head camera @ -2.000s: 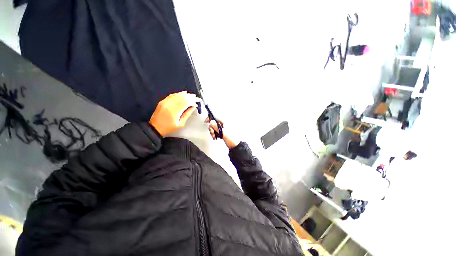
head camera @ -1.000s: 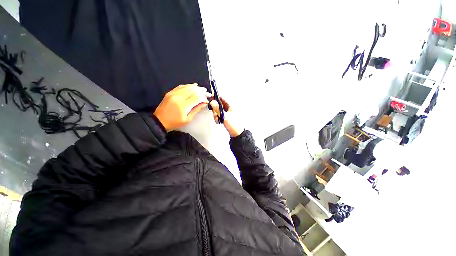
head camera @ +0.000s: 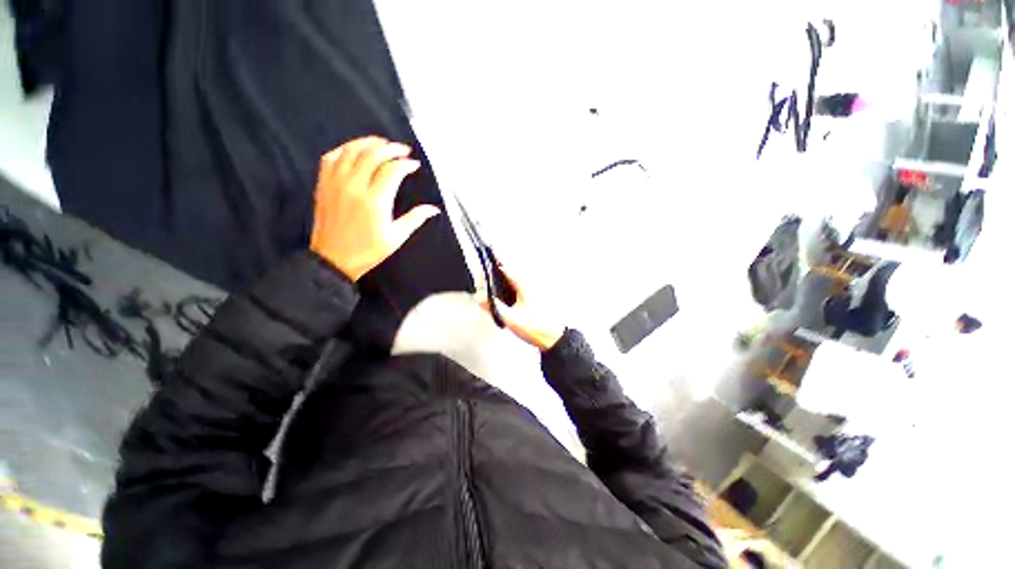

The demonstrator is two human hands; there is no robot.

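Observation:
The dark garment panel lies on the white table and hangs over its left edge, with its straight raw edge on the right. My left hand lies flat on the cloth near that edge, fingers spread and thumb apart. My right hand holds the long shears by the black handles. The blades point up and left and lie just right of the cloth's edge, not on the cloth. A narrow grey-patterned strip hangs over my left sleeve side, in front of my jacket.
A black smartphone lies on the white table right of the shears. Loose black offcuts lie farther right, with a thin strip nearer. Trimmed strips are heaped on the grey floor at left. Shelving stands at lower right.
My left hand has moved up along the cloth and opened flat. The shears have moved down and right, off the cloth's edge. The patterned strip now shows against my jacket.

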